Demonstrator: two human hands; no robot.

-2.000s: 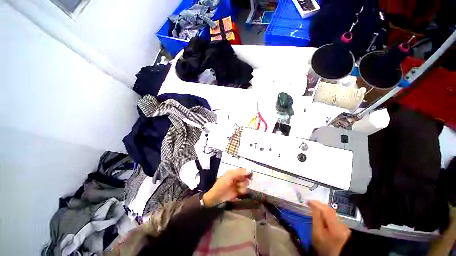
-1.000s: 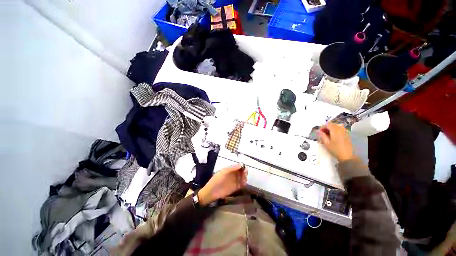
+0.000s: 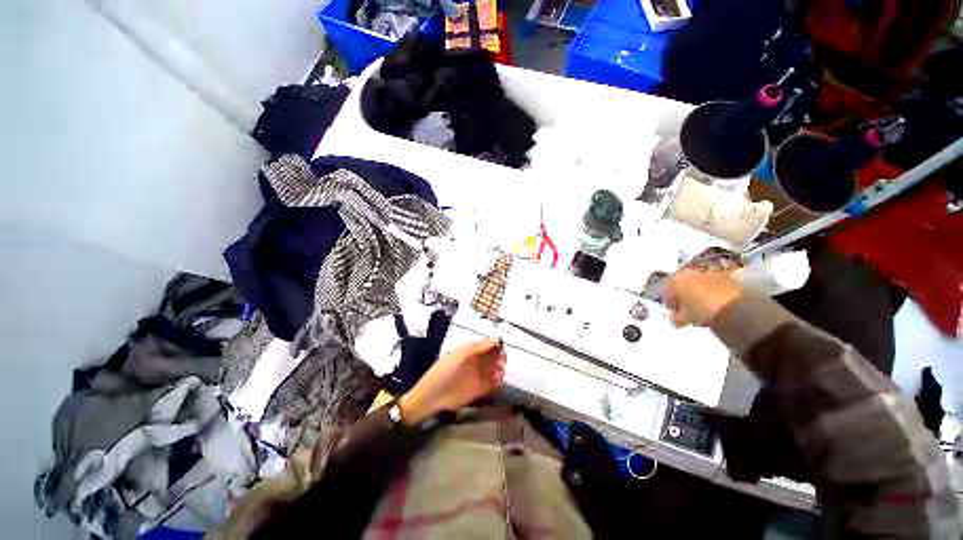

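Observation:
The white sewing machine (image 3: 591,329) lies across the table in front of me, with a plaid scrap (image 3: 490,289) tied over its arm. My right hand (image 3: 697,295) is at the top of the machine's right end, fingers together; what it touches or holds cannot be made out. My left hand (image 3: 465,374) is in front of the machine's left part, with a tiny dark thing at its fingertips. Checked fabric (image 3: 364,253) and navy fabric (image 3: 277,264) lie bunched left of the machine. Red-handled snips (image 3: 547,247) lie behind the head.
A cream thread cone (image 3: 718,209) lies behind the machine, near dark cones (image 3: 723,137) on the stand. Black pieces (image 3: 486,118) lie at the back. A grey cloth heap (image 3: 148,422) is at left. Blue crates (image 3: 616,47) stand behind the table.
My right hand has risen from the machine's front right to its top right end. My left hand has shifted slightly left and stays near the front. The camera view has shifted a little.

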